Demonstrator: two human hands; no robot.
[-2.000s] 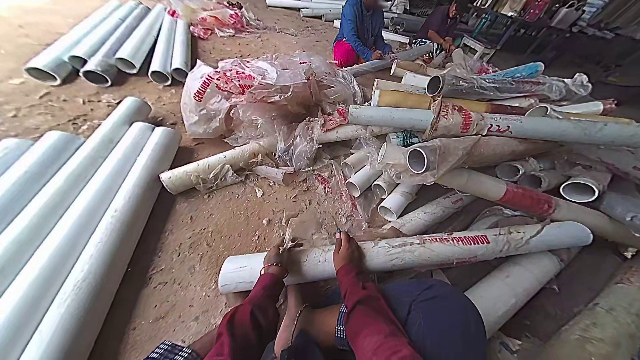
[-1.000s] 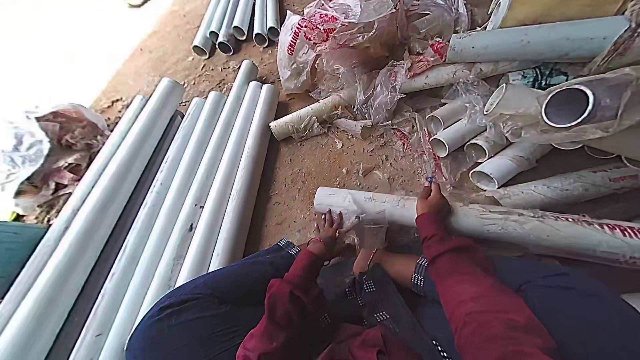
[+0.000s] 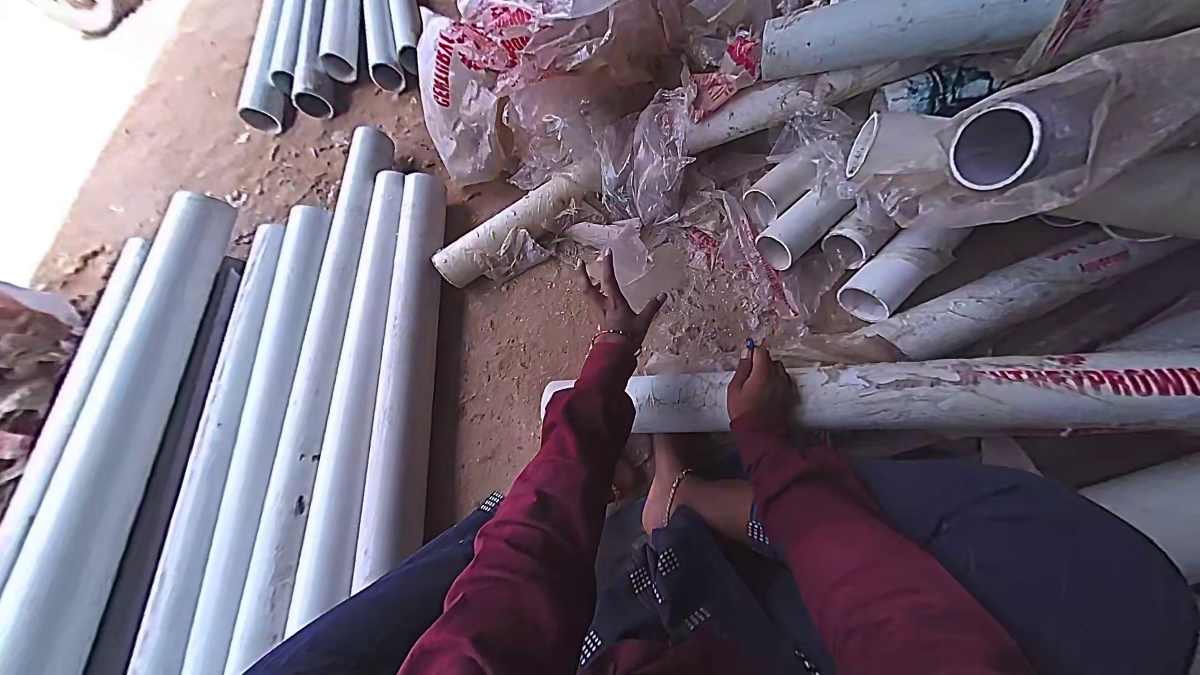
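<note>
A long white plastic pipe (image 3: 900,398) with red print and torn film on its right part lies across in front of my shins. Beyond its left end my left hand (image 3: 621,305) reaches out with its fingers spread, beside a torn piece of clear plastic film (image 3: 642,267); whether it touches the film cannot be told. My right hand (image 3: 761,386) rests on the pipe, its fingers closed around a small blue-tipped tool (image 3: 751,345), most of which the hand hides.
Several bare pipes (image 3: 319,422) lie side by side at the left, with more pipes (image 3: 337,47) behind them. Crumpled plastic wrapping (image 3: 562,84) and film-covered pipes (image 3: 994,145) are heaped ahead and to the right. Film scraps litter the dirt ground (image 3: 497,347).
My left hand, on the pipe near its left end one second ago, has moved forward past the pipe to the film scraps. My right hand remains at the pipe. The view has turned down and left since the first frame.
</note>
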